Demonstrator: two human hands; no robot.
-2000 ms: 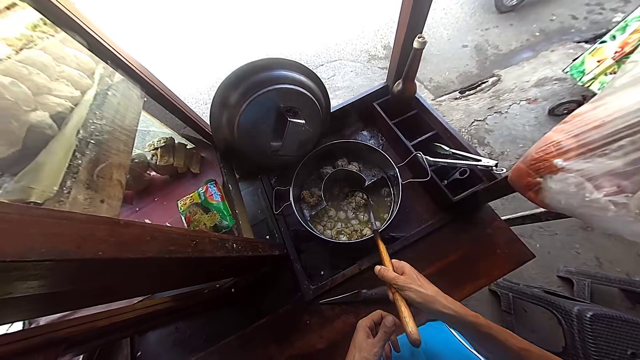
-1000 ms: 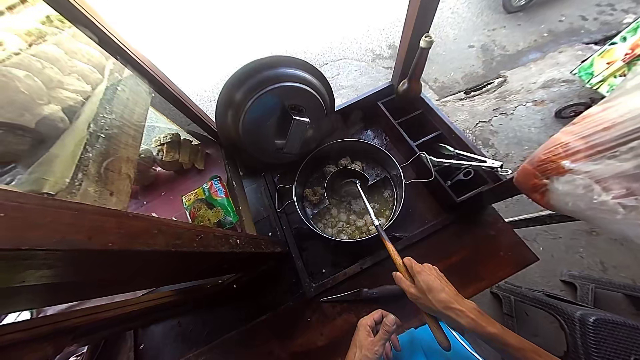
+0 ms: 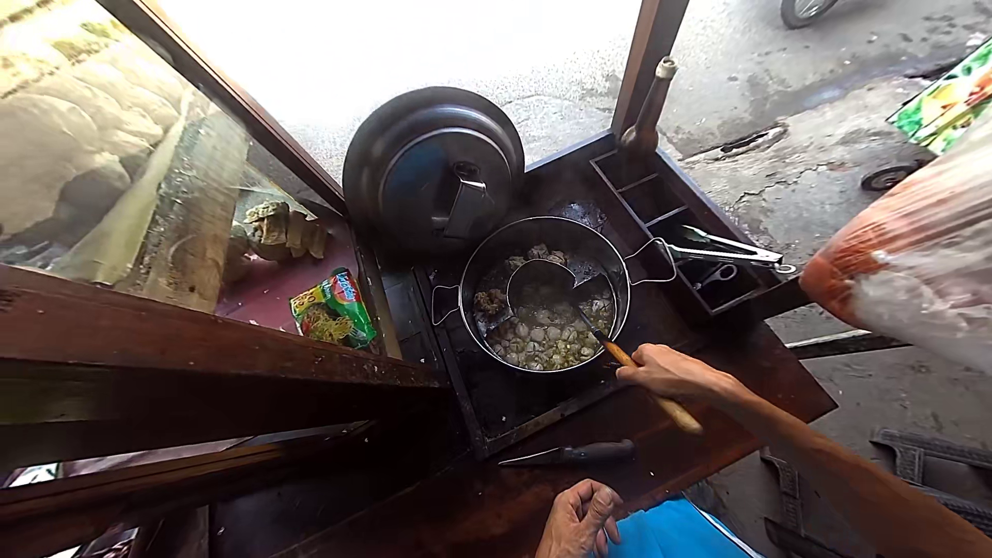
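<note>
My right hand point(image 3: 673, 373) grips the wooden handle of a ladle point(image 3: 616, 353), whose metal end is down in the broth of a large metal pot point(image 3: 463, 298). Several meatballs point(image 3: 542, 333) lie in the broth, mostly at the pot's near side, with browner lumps point(image 3: 490, 301) at its left. A curved metal divider point(image 3: 509, 283) seems to stand inside the pot. My left hand point(image 3: 583, 515) holds nothing visible, its fingers loosely curled over the near edge of the wooden counter. Just beyond it lies a knife point(image 3: 570, 454) with a dark handle.
Behind the pot at left leans a large metal lid point(image 3: 434, 170). At right, a divided wooden box point(image 3: 674, 225) holds metal tongs point(image 3: 728, 249) and a bottle point(image 3: 649, 108). A filled plastic bag point(image 3: 914, 263) hangs far right. A green packet point(image 3: 335, 310) lies behind glass at left.
The ladle's handle and my right hand have shifted forward, toward the pot, since the last earlier frame. My left hand stays near the counter's edge.
</note>
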